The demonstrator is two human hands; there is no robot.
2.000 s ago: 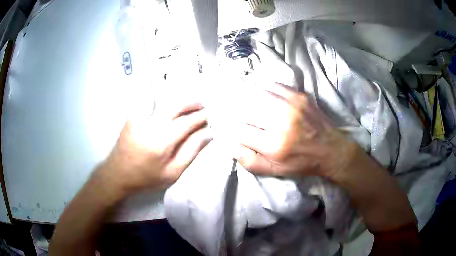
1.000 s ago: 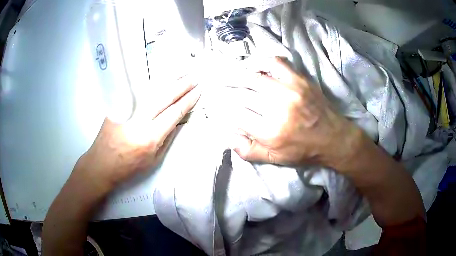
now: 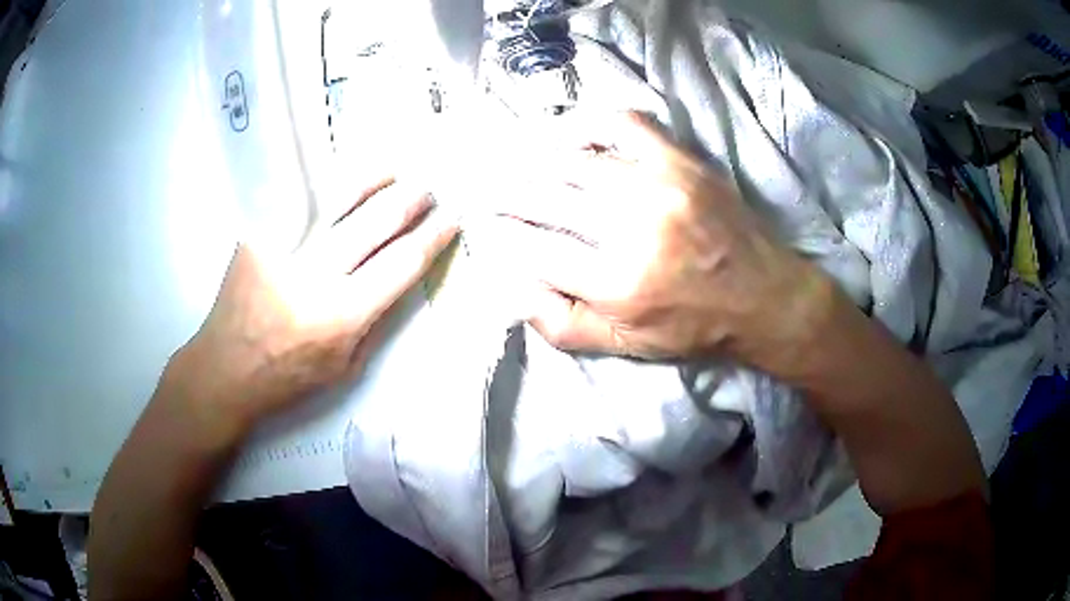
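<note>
A pale garment (image 3: 610, 458) lies on the white machine table, hangs over its front edge and spreads to the right. My left hand (image 3: 317, 294) lies palm down with its fingertips at the cloth's left edge. My right hand (image 3: 657, 258) presses flat on the cloth, thumb beside a long fold or seam running down to the front. The lamp bleaches out the cloth between my hands. The dark looped metal cluster (image 3: 534, 49) is beyond my right fingertips. The needle area is too bright to make out.
The white table (image 3: 106, 282) has a printed ruler scale (image 3: 288, 451) near its front edge. The white machine arm (image 3: 880, 35) crosses the top right. A cluttered tool holder with a yellow item (image 3: 1023, 223) stands at the right. A blue thing (image 3: 1042, 405) shows at the right edge.
Since two seconds ago, my left hand has moved left and away from my right hand. My right hand has shifted slightly left. The machine parts sit higher in the view.
</note>
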